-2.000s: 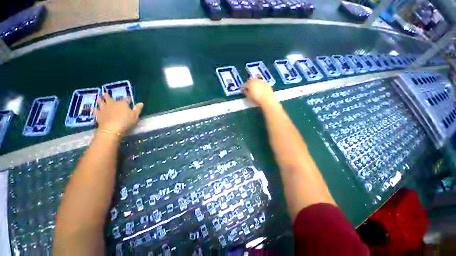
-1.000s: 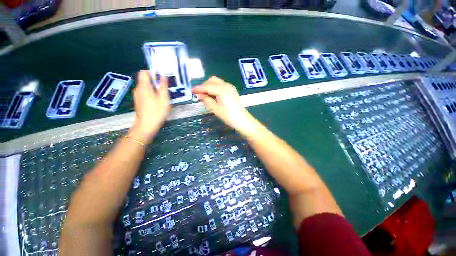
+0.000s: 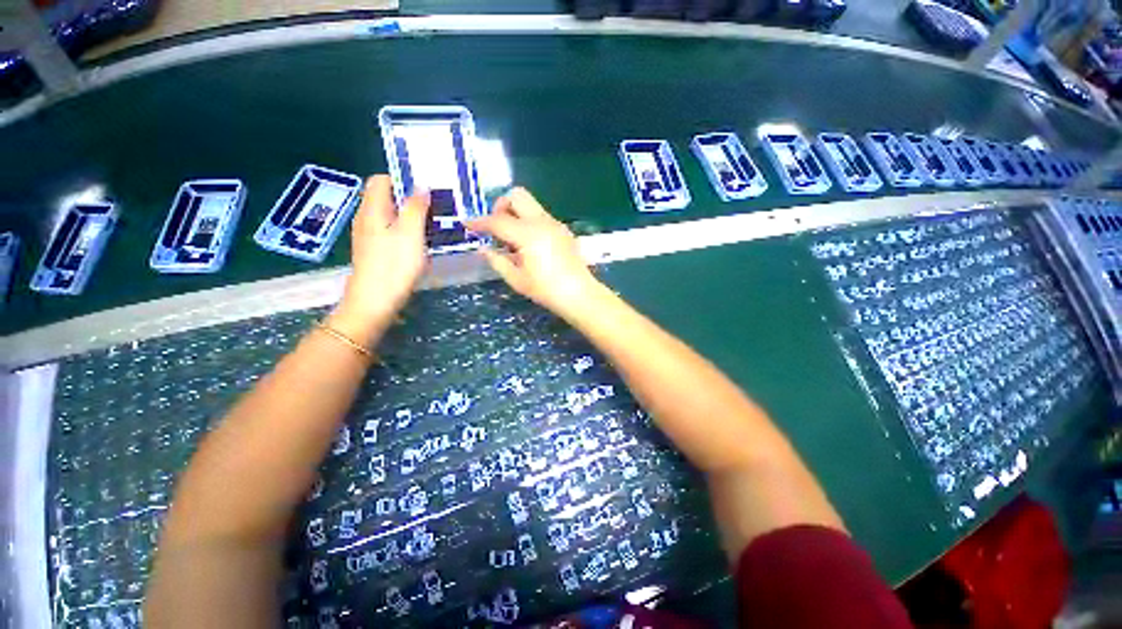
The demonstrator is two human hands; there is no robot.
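Note:
A device housing [image 3: 433, 160] with a pale blue-white rim is held tilted up above the belt's near edge. My left hand [image 3: 389, 246] grips its lower left side, thumb over the rim. My right hand [image 3: 532, 250] has its fingertips at the housing's lower right corner. Whether a small component is between those fingertips is too small to tell. A partly emptied clear blister tray [image 3: 492, 479] lies below my hands, partly covered by my forearms.
Other housings [image 3: 199, 226] lie on the green conveyor belt [image 3: 554, 86], left and right. A pale rail [image 3: 689, 232] runs along it. A fuller blister tray [image 3: 960, 344] and a tray of larger parts [image 3: 1101, 246] are right. A red object [image 3: 1015, 559] is lower right.
Since two seconds ago, my left hand has lifted a housing and my right hand has come to it. In the last second, the right fingertips moved in over its lower right corner.

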